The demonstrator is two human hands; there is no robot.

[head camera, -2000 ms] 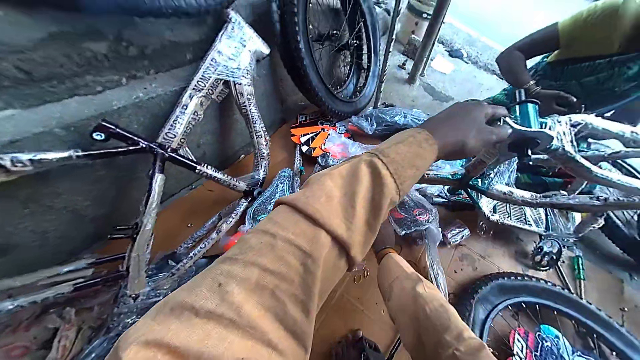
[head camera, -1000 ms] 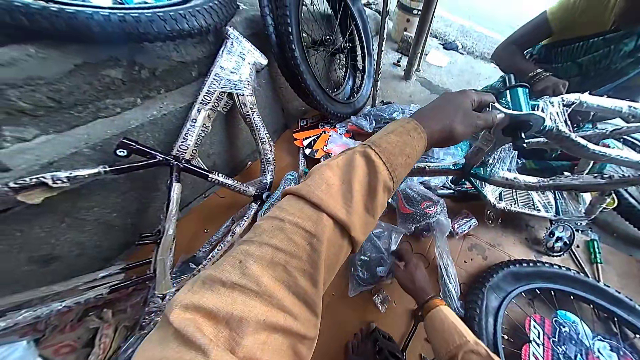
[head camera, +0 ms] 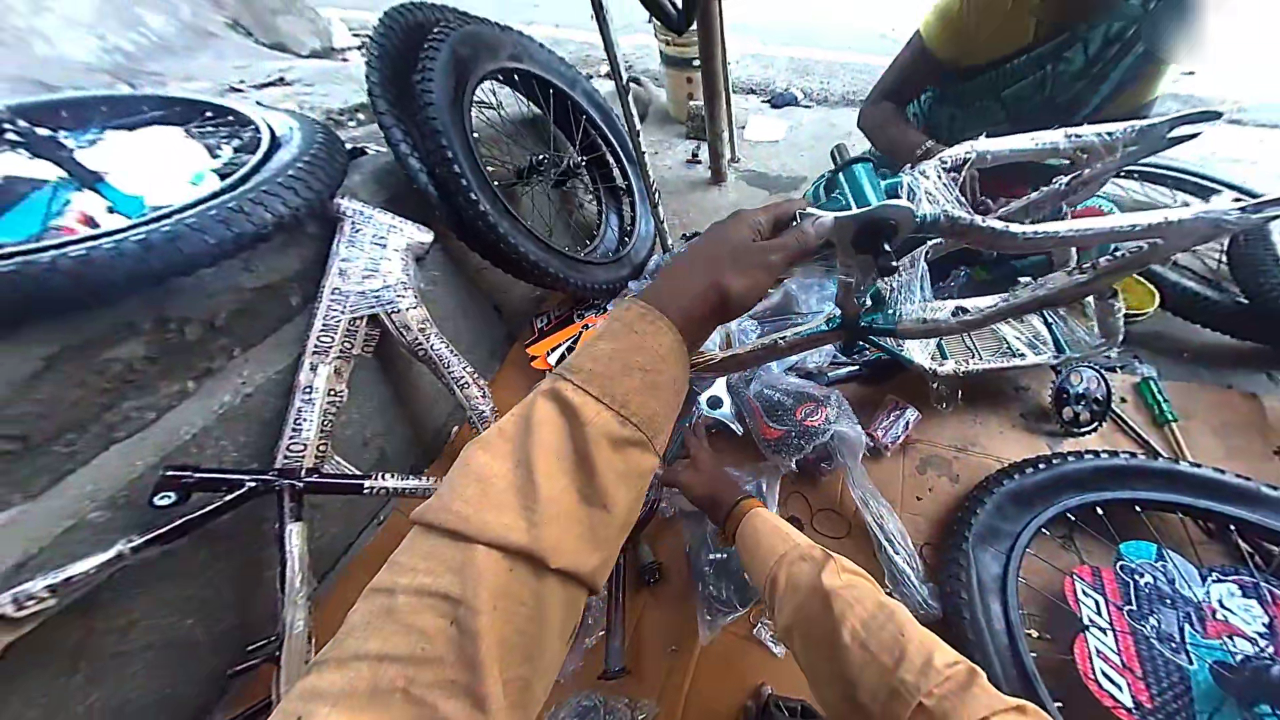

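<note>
My left hand grips the edge of a silver metal plate at the head end of a teal bicycle frame wrapped in clear plastic and paper. A dark rod end shows below the plate. My right hand is lower, among clear plastic bags on the cardboard, with its fingertips at a smaller silver metal part. Whether they hold that part is not clear. Just to its right lies a bagged black and red bicycle saddle. A dark metal tube lies below my left forearm.
A second wrapped frame leans at left beside fat-tyred wheels. Another wheel lies at lower right, near a chainring and a green-handled screwdriver. Across the teal frame is another person. Cardboard covers the ground.
My right hand has moved up from the lower plastic bag to the small silver part. My left hand stays at the silver plate. The view has shifted.
</note>
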